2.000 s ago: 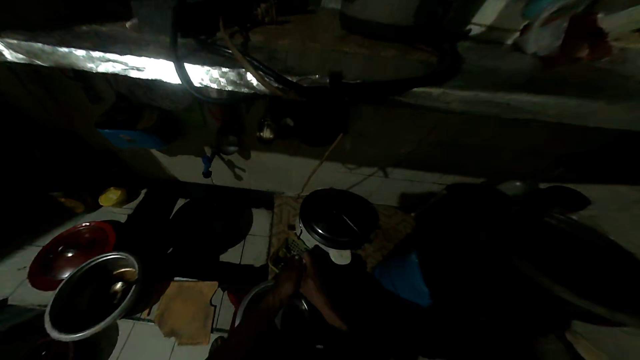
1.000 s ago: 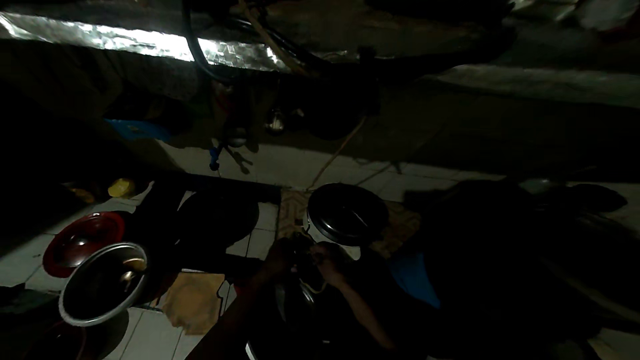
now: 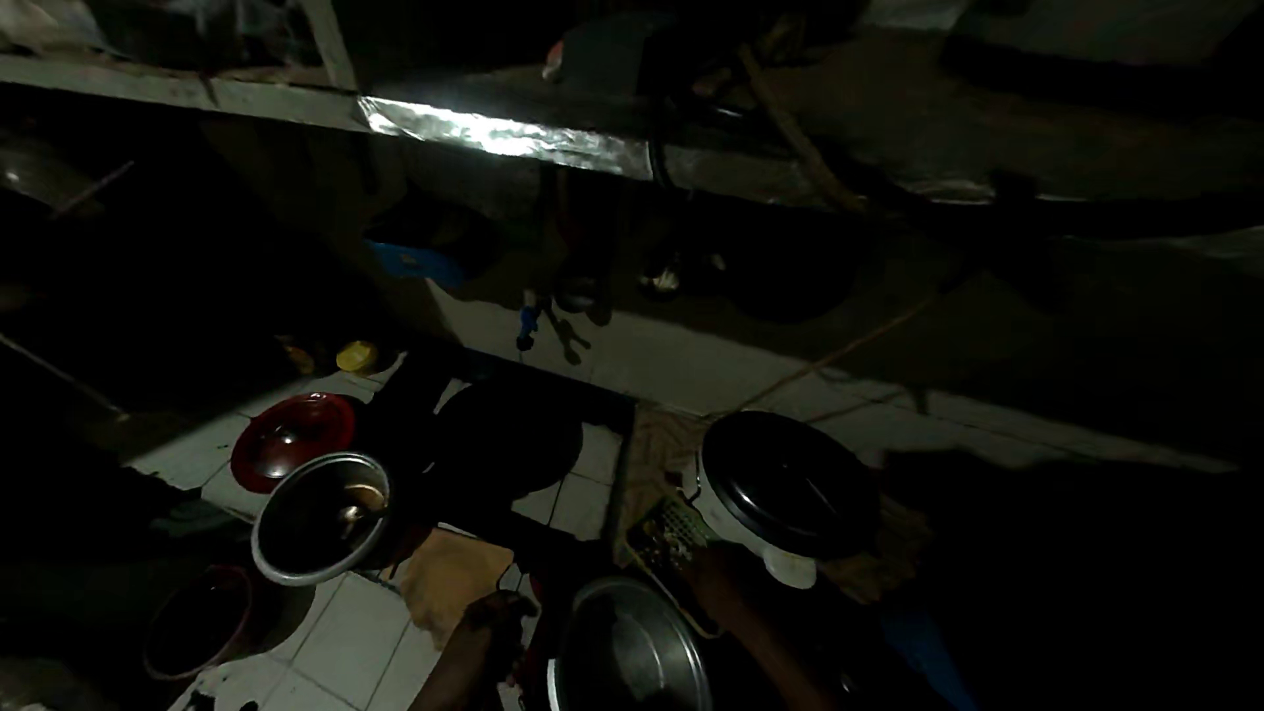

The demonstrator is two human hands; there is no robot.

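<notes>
The scene is very dark. My left hand [image 3: 497, 617] is over the tiled floor, beside a tan board or cloth [image 3: 456, 575] and left of a round metal basin [image 3: 632, 647]; its fingers look bent, and whether it holds anything is too dark to tell. My right hand [image 3: 703, 565] reaches to a small green perforated basket [image 3: 675, 528] with small pale pieces in it; the fingers are hidden in shadow. Just behind that hand stands a pale pot or bucket with a dark round lid [image 3: 790, 484].
At the left are a metal pot [image 3: 321, 518], a red bowl [image 3: 293, 441] and a dark reddish bucket [image 3: 199, 622]. A blue tap [image 3: 528, 324] sticks out from the wall. A foil-covered shelf edge [image 3: 504, 135] runs above. Something blue [image 3: 923, 652] lies at lower right.
My hands, close together in front of the lidded pot before, are now apart: the left beside the tan piece, the right at the green basket. The view has shifted to the left.
</notes>
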